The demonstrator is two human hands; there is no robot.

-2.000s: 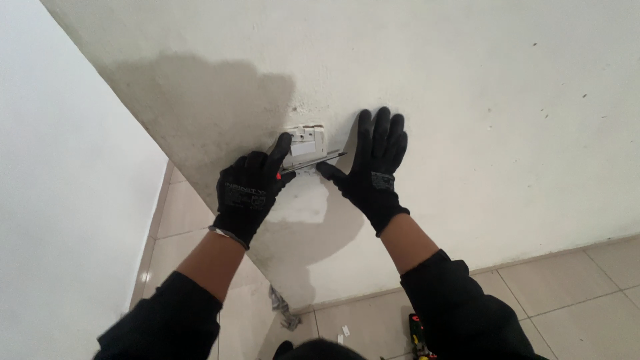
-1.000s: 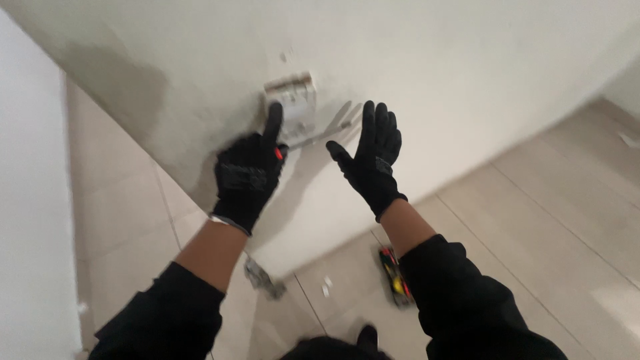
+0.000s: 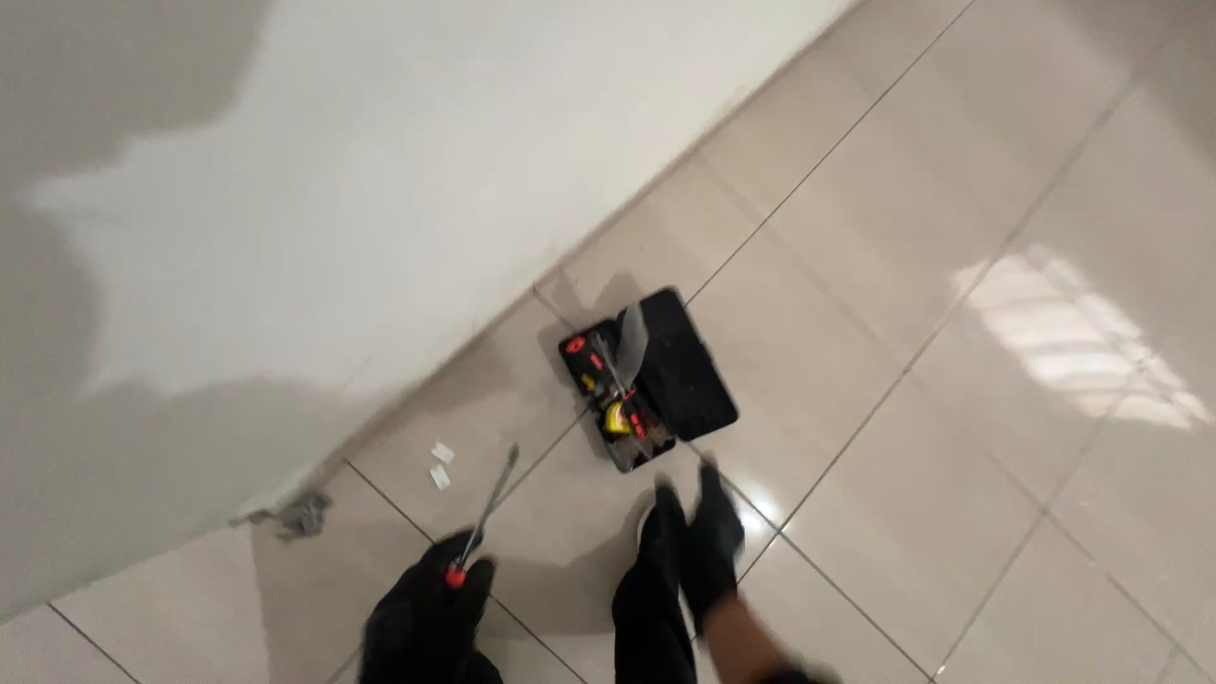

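Observation:
My left hand (image 3: 427, 608), in a black work glove, grips a screwdriver (image 3: 489, 508) by its handle; the red collar shows at the fingers and the metal shaft points up and away. My right hand (image 3: 711, 546), gloved in black too and blurred by motion, is over the floor beside my shoe, just below an open black tool case (image 3: 689, 370). Nothing can be seen in it, and its fingers look extended. Inside the case lie a yellow tape measure (image 3: 617, 418), several red-and-black tools and a pale flat blade-like piece (image 3: 632, 342).
A white wall (image 3: 285, 237) meets the tiled floor (image 3: 855, 456) along a diagonal edge at the left. Two small white pieces (image 3: 441, 465) lie near it. A grey crumpled thing (image 3: 304, 516) sits by the wall's corner. My trouser leg (image 3: 641, 617) is between my hands.
The view has swung down from the wall to the floor. Both hands have left the white socket box on the wall; the left still holds the screwdriver, the right is now near the tool case.

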